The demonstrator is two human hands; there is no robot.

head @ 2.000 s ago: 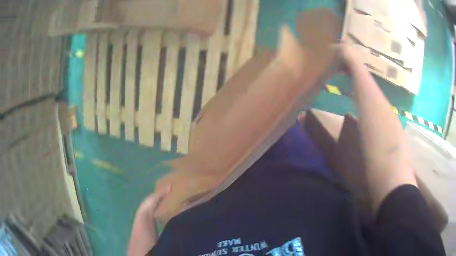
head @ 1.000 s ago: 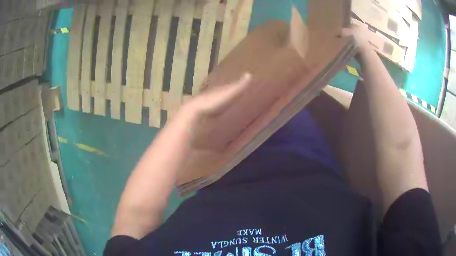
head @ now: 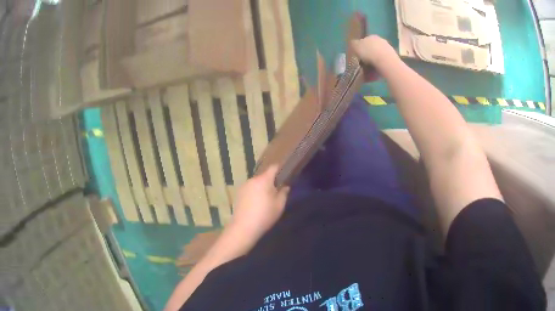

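Observation:
My hands hold a thin stack of brown die-cut box blanks (head: 322, 124), tilted diagonally and seen mostly from its layered edge, in front of my body. My left hand (head: 263, 194) grips its lower left end. My right hand (head: 372, 56) grips its upper right end. A flap sticks up from the far side of the stack. The fingers behind the cardboard are partly hidden.
A slatted wooden pallet (head: 201, 146) lies on the green floor (head: 341, 27), with brown cardboard (head: 219, 36) on its far part. Stacked cardboard (head: 42, 243) stands left. Printed blanks (head: 447, 36) lie at the upper right, beyond yellow-black tape (head: 462, 100). A large carton (head: 517, 146) is at right.
The stack has turned from showing its broad face to showing its edge. My left hand has moved from over its face to its lower end. The view has shifted over the pallet.

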